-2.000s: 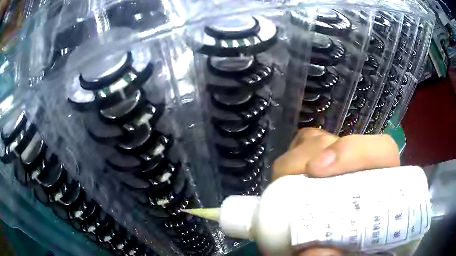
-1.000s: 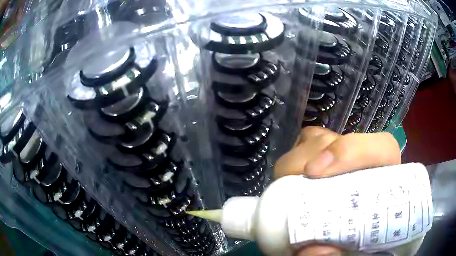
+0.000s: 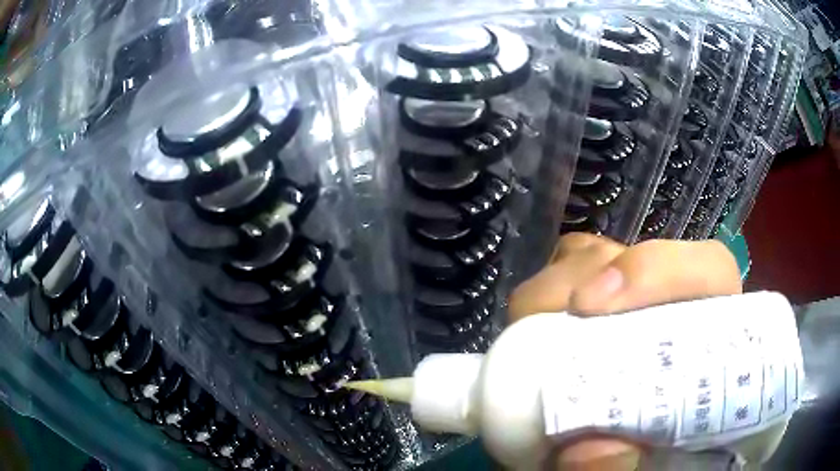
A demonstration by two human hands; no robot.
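Note:
My right hand [image 3: 635,274] grips a white squeeze bottle [image 3: 525,377] with a printed label, lying sideways. Its pale-yellow needle tip [image 3: 382,387] points left, at or close to the lower parts of the second row from the left; I cannot tell if it touches. Black round parts [image 3: 216,138] with silvery discs overlap in long rows in a clear plastic tray [image 3: 359,221]. The parts in the two left rows carry small whitish dots [image 3: 315,324] on their edges. The third row [image 3: 451,184] shows shiny spots only. My left hand is not in view.
A green surface [image 3: 37,428] shows under the tray at lower left. A dark red surface [image 3: 806,216] lies at the right, with blurred objects [image 3: 815,92] above it. Strong glare covers the upper part of the tray.
The tray and its parts have shifted slightly to the right in view. The bottle and right hand have moved slightly up and right, and the nozzle tip sits at a part in the same row.

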